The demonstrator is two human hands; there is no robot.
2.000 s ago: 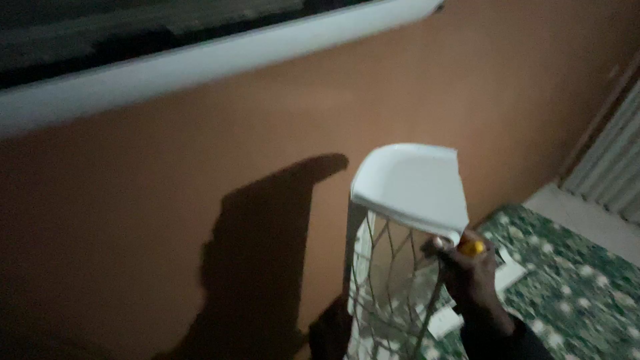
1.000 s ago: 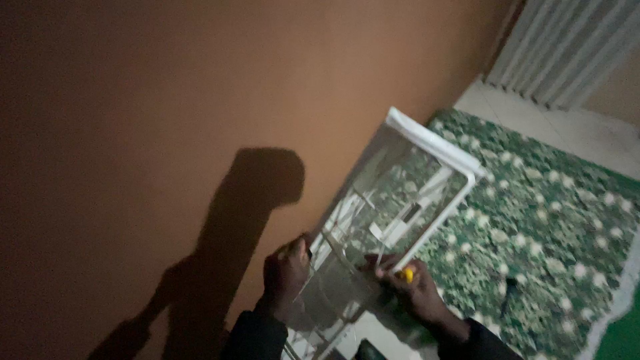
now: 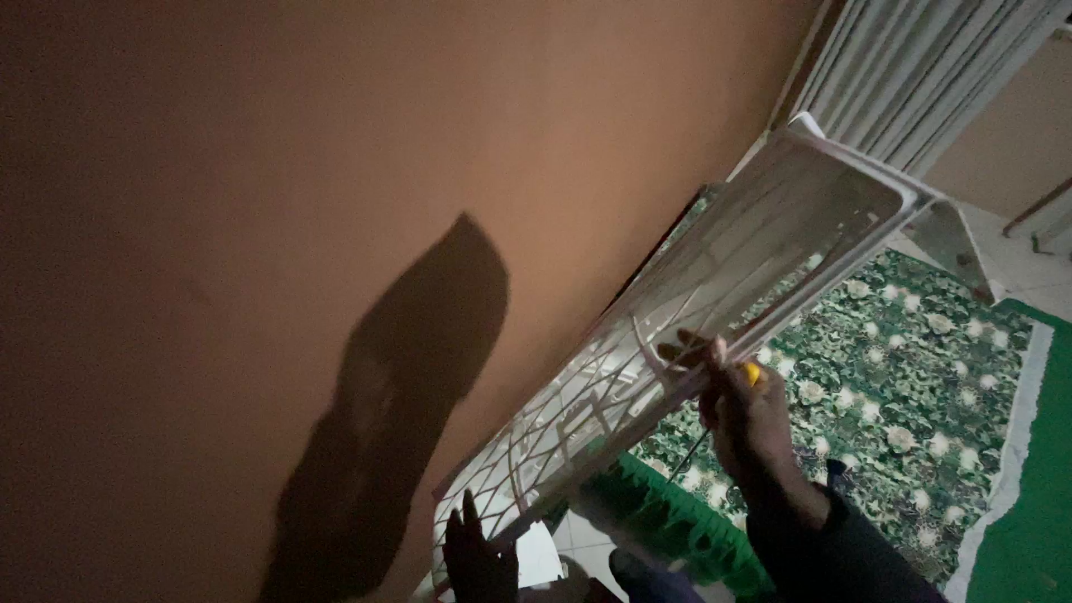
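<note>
A clear panel with a pale frame (image 3: pixel 825 289) and a crisscross line pattern on its lower part slants across the view beside the brown wall. My right hand (image 3: pixel 745 410) grips the panel's long edge near its middle; a yellow-handled tool (image 3: pixel 751 373) is held in the same hand, a thin dark shaft showing below it. At the panel's lower end is my left hand (image 3: pixel 477 548), dark and partly cut off, with fingers up against the edge. Whether its fingers close on the panel is hard to tell.
The brown wall (image 3: pixel 251 167) fills the left side and bears a large shadow. Below the panel lies a green floral rug (image 3: pixel 904 377) with a pale border, on a tiled floor (image 3: pixel 1022 251). A pale ribbed curtain (image 3: pixel 888 75) hangs at the upper right.
The panel, earlier seen with its white end nearer, now stretches farther toward the upper right. My left hand has moved down along it to the lower end. The view has shifted.
</note>
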